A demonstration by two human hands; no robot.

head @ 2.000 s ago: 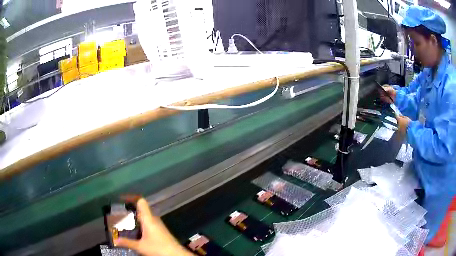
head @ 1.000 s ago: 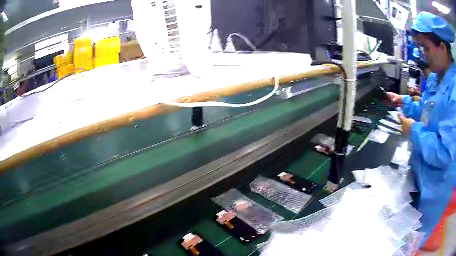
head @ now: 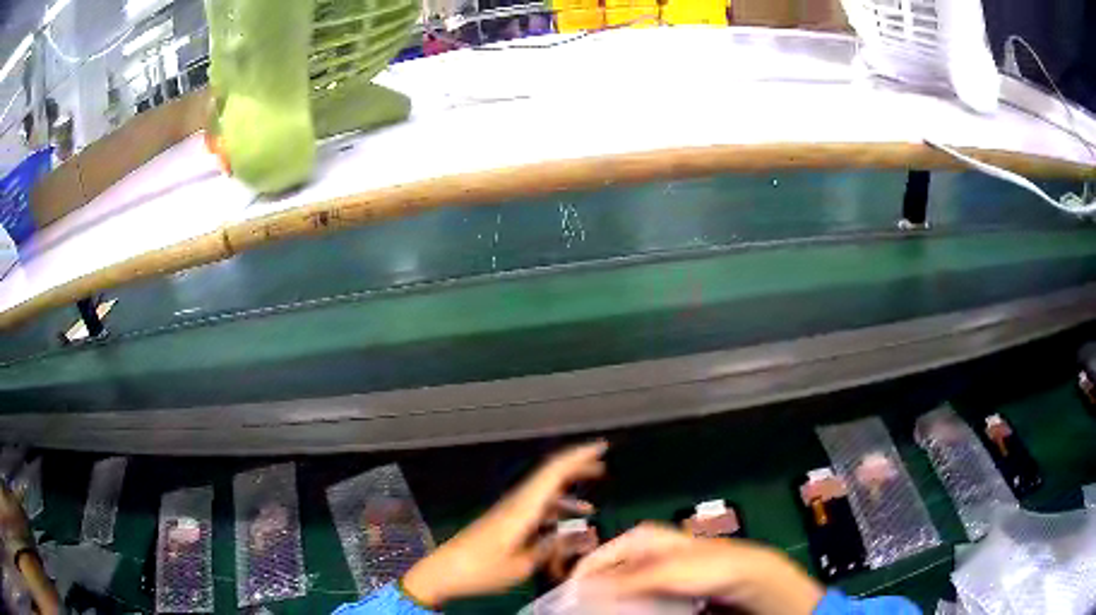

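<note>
My left hand (head: 499,543) is blurred, its fingers spread beside a phone display assembly (head: 575,537) with a pinkish patch; whether it grips the assembly is unclear. My right hand (head: 691,565) has bent fingers on a pale clear bubble bag (head: 565,599), cut off by the bottom edge. Another display assembly (head: 712,519) shows partly behind my right hand. A black assembly (head: 835,538) lies further right, beside a bubble bag (head: 887,511). Filled bubble bags (head: 268,541) lie to the left of my hands.
The dark green conveyor belt (head: 769,481) runs along a grey metal rail (head: 601,402). Loose bubble bags (head: 1036,565) heap at the lower right. A wood-edged white shelf (head: 541,174) holds a green fan (head: 264,102) and a white fan (head: 931,54). Another person's arm (head: 22,547) shows far left.
The view has swung left; the worker in blue and the post are out of frame. Both my hands are now in view over the belt, where neither showed a second ago.
</note>
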